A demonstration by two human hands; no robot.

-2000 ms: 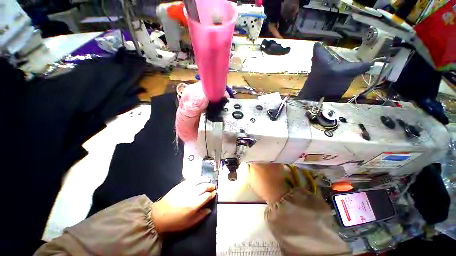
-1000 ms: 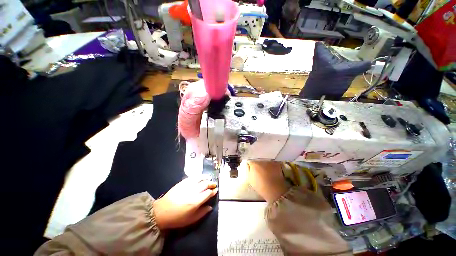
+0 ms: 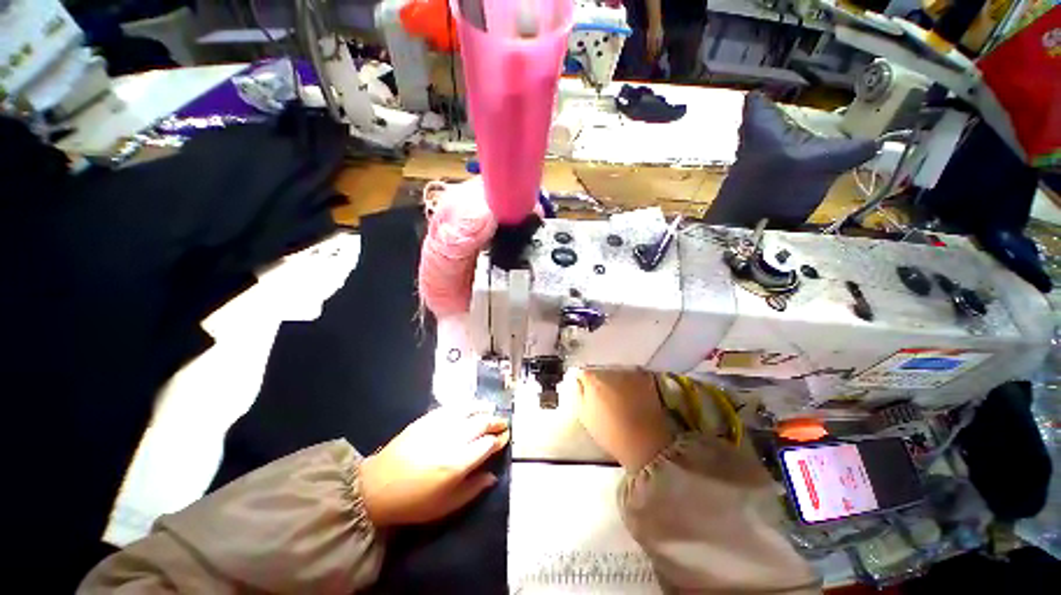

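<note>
A black fabric panel (image 3: pixel 332 360) lies on the white machine bed (image 3: pixel 570 511), its right edge running straight below the needle area. My left hand (image 3: pixel 433 467) lies on the panel just in front of the presser foot, its fingertips bent together at the cloth's edge. My right hand (image 3: pixel 614 409) is beyond the needle area, under the white sewing machine head (image 3: pixel 628 291), which hides its fingers; wrist and sleeve show. Whether it holds anything cannot be seen. The needle tip is too small to make out.
A large black garment pile (image 3: pixel 105 302) lies at left. A pink tube (image 3: pixel 512 116) and a pink thread bundle (image 3: pixel 454 256) are at the head's left end. Yellow scissor handles (image 3: pixel 710 407), a lit phone (image 3: pixel 849 479) and an orange item (image 3: pixel 802 429) lie at right.
The view has shifted slightly. My left fingertips have drawn closer together at the cloth's edge. My right hand stays in about the same place under the machine head.
</note>
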